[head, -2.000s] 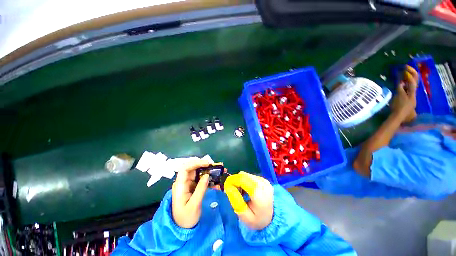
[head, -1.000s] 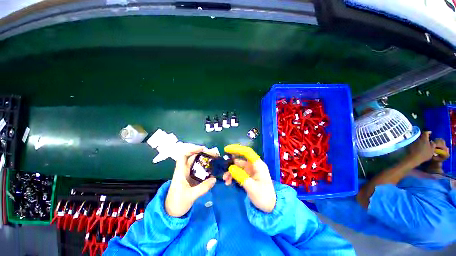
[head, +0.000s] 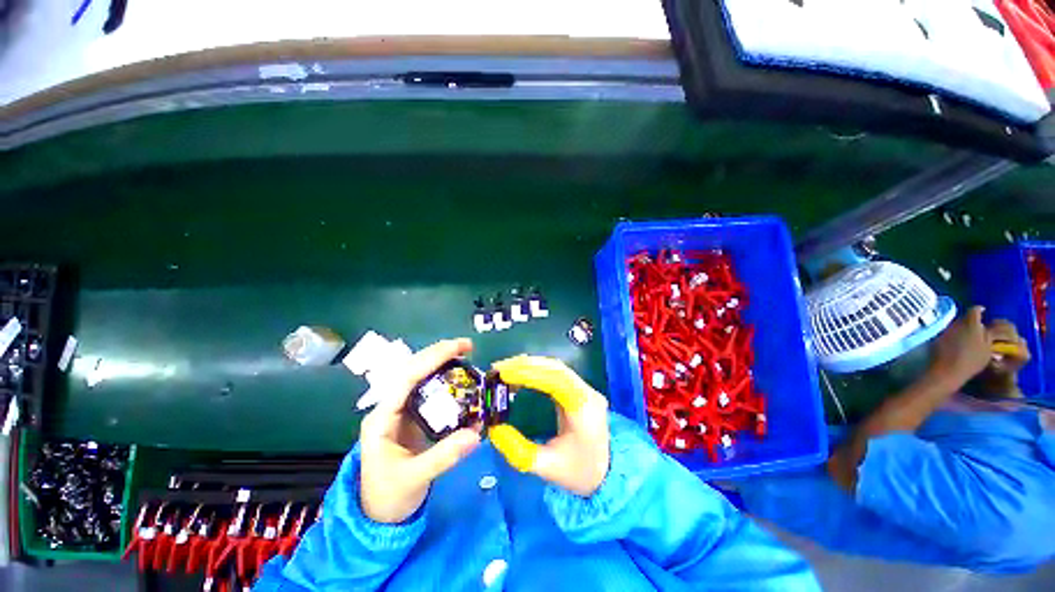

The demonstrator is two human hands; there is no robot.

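My left hand is bare and holds a small black unit between thumb and fingers. The unit's face shows a white patch and yellowish parts inside. My right hand, with yellow finger covers on thumb and finger, grips a narrow dark piece at the unit's right edge. Whether the two pieces touch is hard to tell. White wipes lie on the green bench behind my left hand, partly hidden by it.
Small black-and-white parts stand in a row, with a round part beside them. Blue bin of red parts, fan and another person's arm are right. Pale container, green basket and black tray are left.
The unit has turned so its open face shows more. My right fingers have spread around the narrow dark piece, which now shows edge-on beside the unit. The view has shifted slightly.
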